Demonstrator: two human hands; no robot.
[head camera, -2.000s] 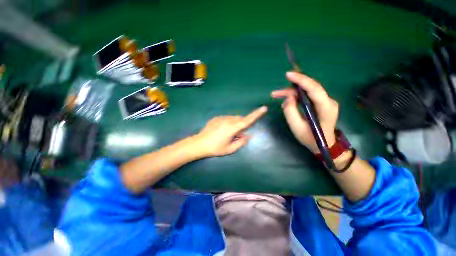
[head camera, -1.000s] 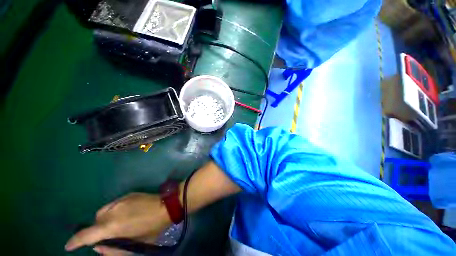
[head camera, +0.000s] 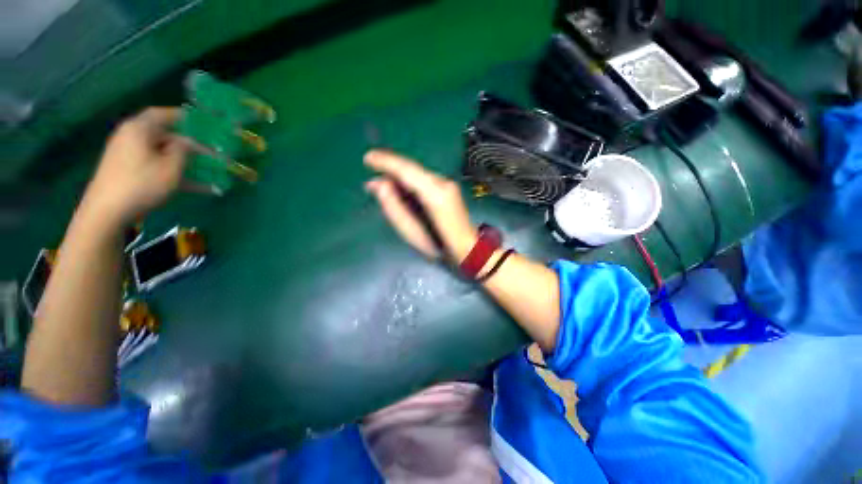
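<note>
My left hand (head camera: 144, 168) holds a green circuit board panel (head camera: 215, 130) by its left side, above the mat at the upper left. Yellow-orange flex tabs stick out on the panel's right side. My right hand (head camera: 416, 203) holds the soldering iron (head camera: 422, 214) in a pen grip over the middle of the mat; its tip is blurred and points up and left. LCD modules (head camera: 159, 258) with orange-brown tails lie at the left, partly hidden behind my left forearm.
A black round fan (head camera: 525, 156) stands right of my right hand, beside a white pot (head camera: 619, 200) with pale grains inside. Behind them is a black station with a white tray (head camera: 654, 76). Pale specks (head camera: 405, 304) lie on the dark green mat (head camera: 284, 312). A blue sleeve (head camera: 803, 236) of another person shows at right.
The view has swung from the right end of the bench back left. My left hand, earlier empty and pointing, now grips the green board panel. My right hand still holds the iron.
</note>
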